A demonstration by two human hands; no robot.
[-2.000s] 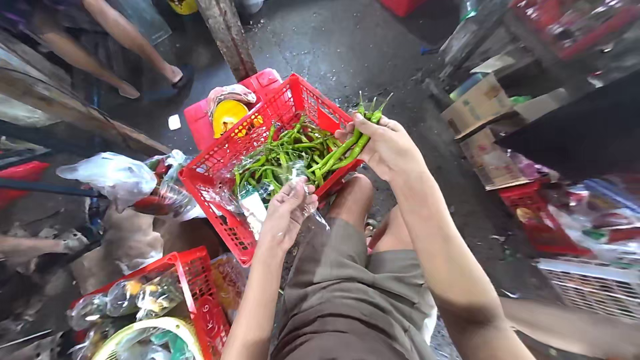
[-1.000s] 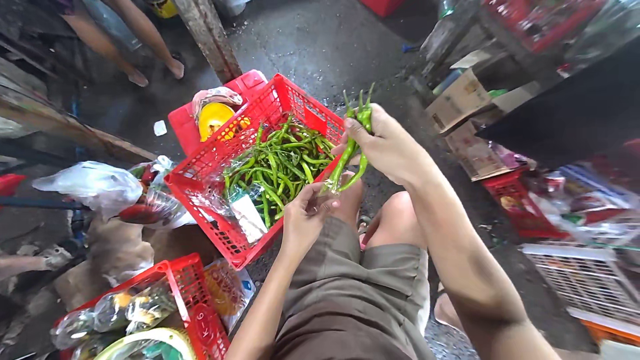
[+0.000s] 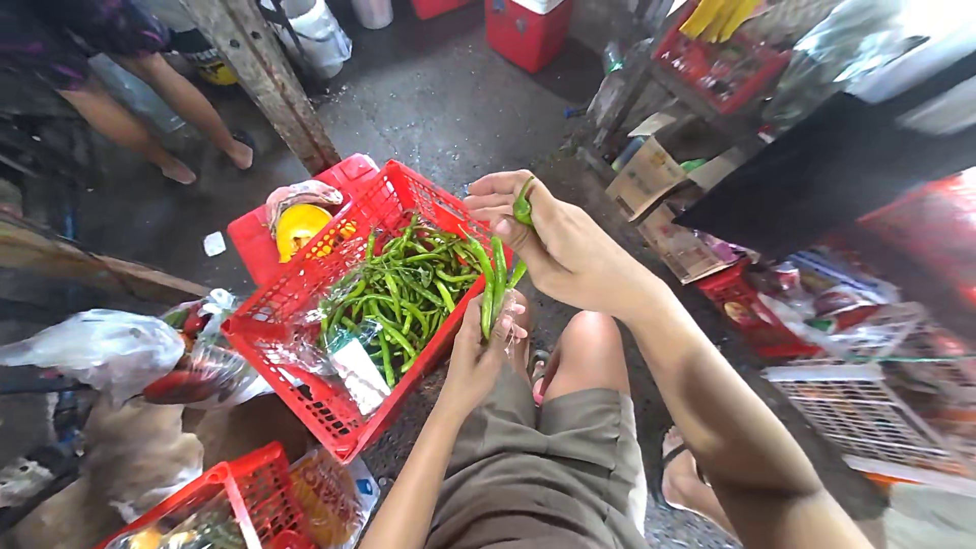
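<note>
My left hand (image 3: pixel 484 347) is closed around several long green chili peppers (image 3: pixel 497 278) and a bit of clear plastic, beside the near right edge of a red plastic crate (image 3: pixel 305 408). Just above and to the right, my right hand (image 3: pixel 560 244) has one green chili (image 3: pixel 523 204) between thumb and fingers. Loose green chilies (image 3: pixel 404 293) fill much of the crate, with clear plastic film and a white piece (image 3: pixel 360 377) at its lower left side.
Behind the crate is a red stool (image 3: pixel 252 240) bearing a yellow object (image 3: pixel 301 229). Filled plastic bags (image 3: pixel 114 347) lie left, another red crate (image 3: pixel 263 488) lower left. A wooden post (image 3: pixel 263 80) rises beyond; a person's legs (image 3: pixel 183 114) are far left. Cardboard (image 3: pixel 648 179) and a white crate (image 3: pixel 854 412) stand right.
The chilies that were in my right hand are now mostly in my left, with one left in the right. The view has shifted somewhat.
</note>
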